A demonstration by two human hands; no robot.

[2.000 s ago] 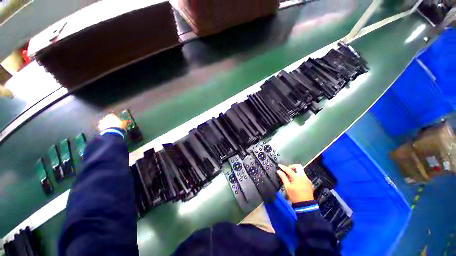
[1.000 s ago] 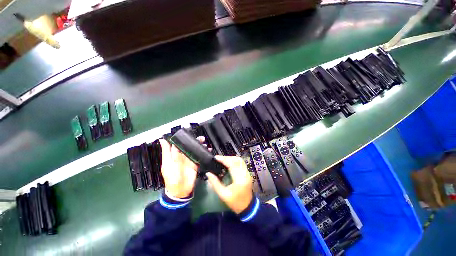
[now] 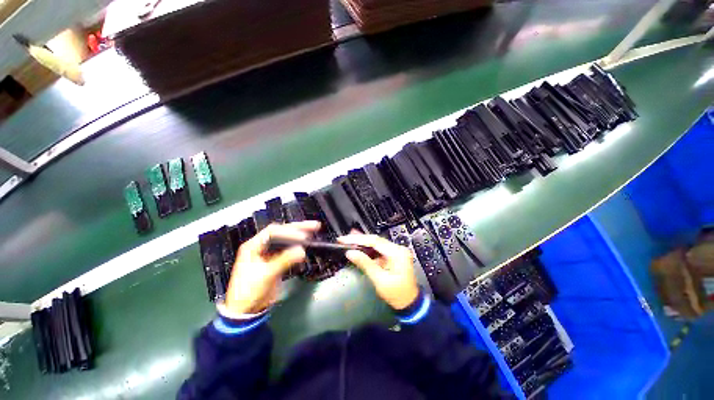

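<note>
A dark remote control part (image 3: 322, 244) is held level between both hands, seen nearly edge-on and a little blurred. My left hand (image 3: 265, 268) grips its left end with thumb and fingers. My right hand (image 3: 389, 268) grips its right end. Black remote housings (image 3: 438, 168) lie side by side in a long row just behind the hands. Keypad fronts (image 3: 448, 241) with round buttons lie right of my right hand, near the bench edge. Whether a circuit board is inside the held part cannot be told.
Several green circuit boards (image 3: 160, 184) lie on the dark belt beyond the white strip (image 3: 141, 266). A short group of black units (image 3: 63, 332) is at the left. Cardboard stacks (image 3: 227, 47) stand at the back. A blue bin (image 3: 603, 312) with keypad parts is at right.
My left hand has left the boards on the belt and come to the middle. My right hand has left the keypad fronts. Both now hold the part, turned from slanted to level and edge-on.
</note>
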